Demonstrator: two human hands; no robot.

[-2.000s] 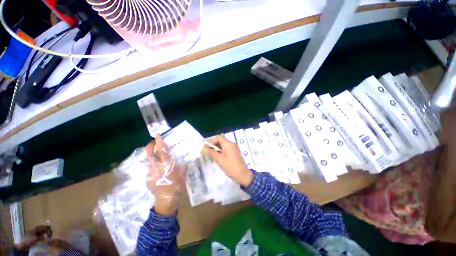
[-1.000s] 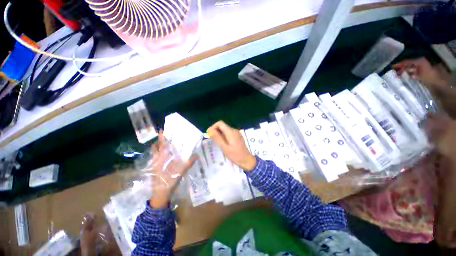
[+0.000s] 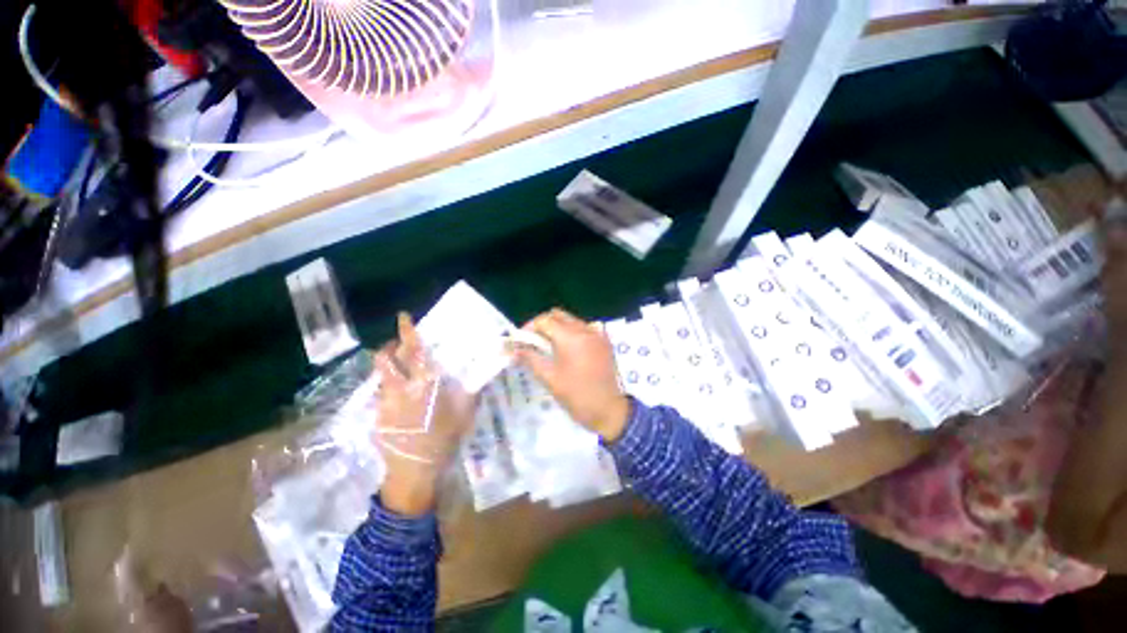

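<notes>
A small white product box (image 3: 466, 336) is held tilted between my two hands, above the near edge of the green belt. My left hand (image 3: 418, 408) holds it from the left, with clear crinkly plastic over the palm and fingers. My right hand (image 3: 571, 367) pinches the box's right edge with thumb and fingertips. Clear plastic bags (image 3: 309, 495) lie bunched below my left hand, over some white boxes. Whether the held box is inside a bag I cannot tell.
A row of overlapping white boxes (image 3: 791, 352) leans at right on the brown cardboard (image 3: 494, 556). Loose boxes lie on the green belt (image 3: 445, 247). A slanting metal support (image 3: 779, 136) stands ahead. A pink fan (image 3: 408, 74) is on the shelf. Another person's blurred arm shows at far right.
The loose boxes on the belt have shifted left. Boxes at the right end of the row have been rearranged, one now lying slanted on top. My right hand stays at the box's edge.
</notes>
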